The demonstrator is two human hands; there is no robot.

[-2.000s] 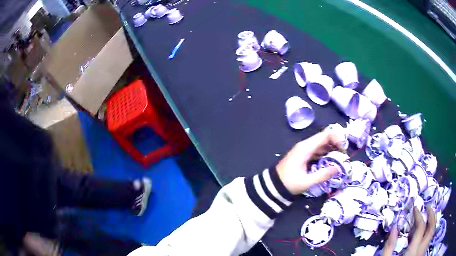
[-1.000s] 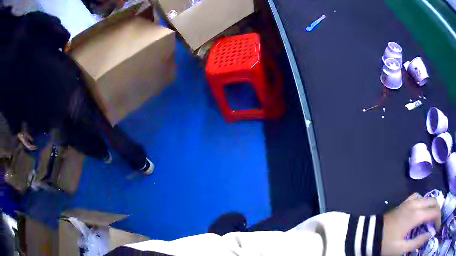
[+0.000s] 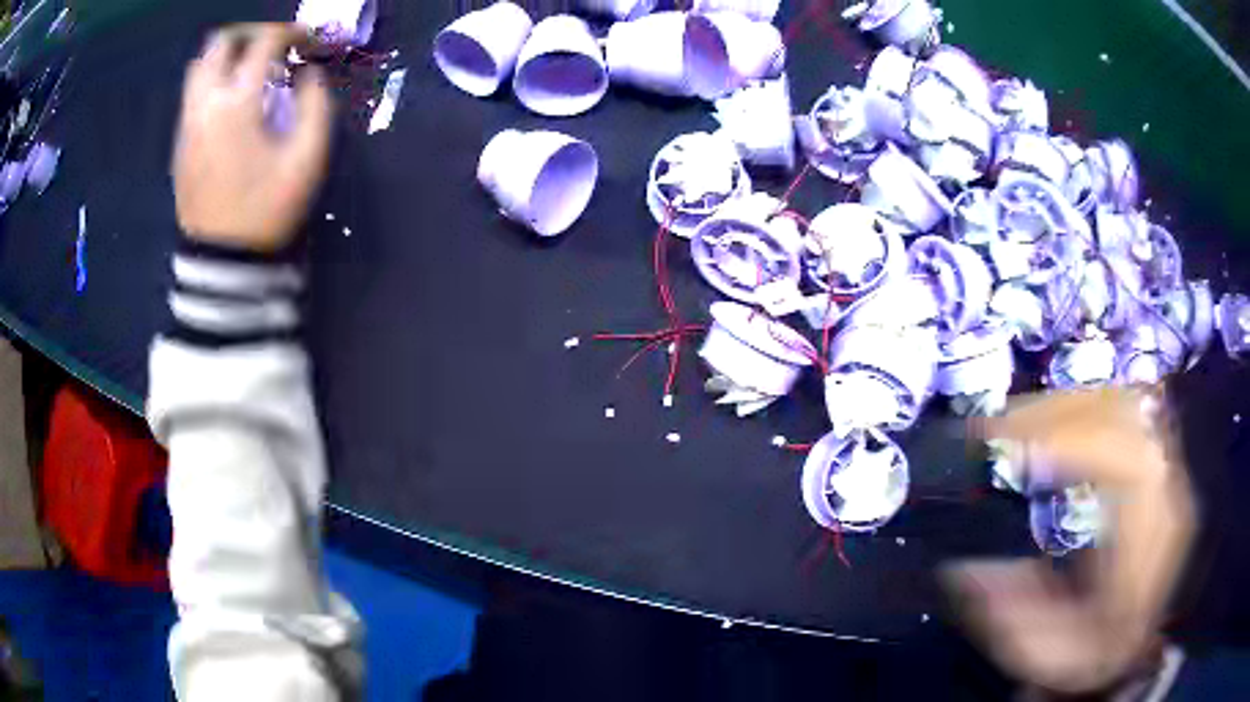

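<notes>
My left hand [image 3: 254,137] is at the upper left over the bench, its fingers bent around a lilac part [image 3: 280,107]. The fingertips are blurred, so I cannot tell whether it grips the part. My right hand [image 3: 1076,542] is blurred at the lower right, thumb and fingers wide apart. A lilac motor-and-impeller piece [image 3: 1064,518] shows sharp in that gap. Many such pieces with white star-like blades [image 3: 857,480] and red wires [image 3: 668,333] lie heaped on the right. Plain lilac housings [image 3: 539,181] lie at the top middle.
The black bench top [image 3: 452,357] has a curved front edge, with a red stool [image 3: 99,480] and blue floor below left. A thin blue tool [image 3: 81,250] lies at the left. A small white piece [image 3: 388,100] and another lilac unit [image 3: 337,19] are near my left hand.
The view has swung right, bringing the heap and my right hand into the picture. My left hand has moved from the heap to the lilac units farther left on the bench.
</notes>
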